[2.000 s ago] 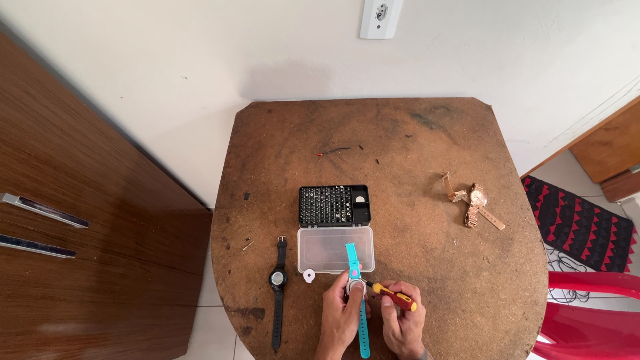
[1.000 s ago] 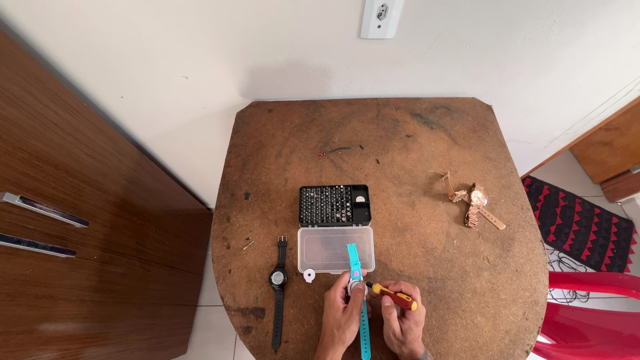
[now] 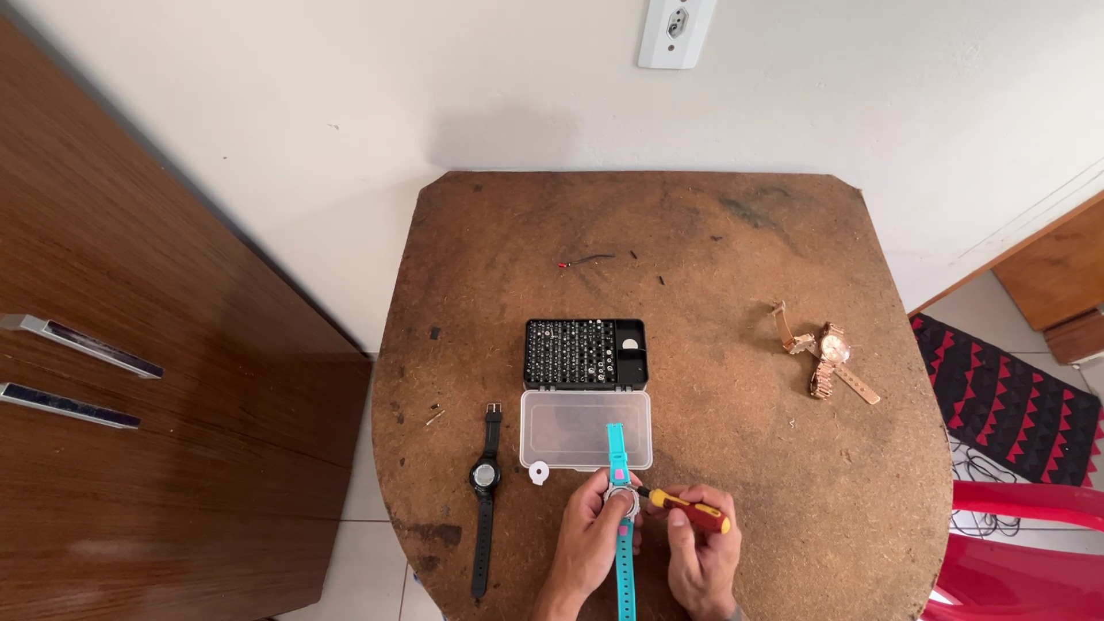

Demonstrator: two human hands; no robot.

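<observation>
My left hand [image 3: 586,539] grips a turquoise-strapped wristwatch [image 3: 626,561], its thumb over the round case. In my right hand [image 3: 703,552] is a screwdriver [image 3: 690,507] with a red and yellow handle; its dark tip meets the edge of the watch case by the upper strap. Above the hands lies an open plastic box, its black tray [image 3: 586,354] filled with small metal parts and its clear lid [image 3: 565,429] folded toward me. The watch's upper strap overlaps the lid. A small white disc [image 3: 538,472] rests beside the lid, and a black wristwatch [image 3: 486,473] lies further left.
Rose-gold watches [image 3: 833,349] lie at the right of the worn wooden table [image 3: 742,285]. A short dark wire with a red end [image 3: 586,260] is near the back. A wooden cabinet [image 3: 172,345] stands left, a red chair [image 3: 1018,561] right. The wall is behind the table.
</observation>
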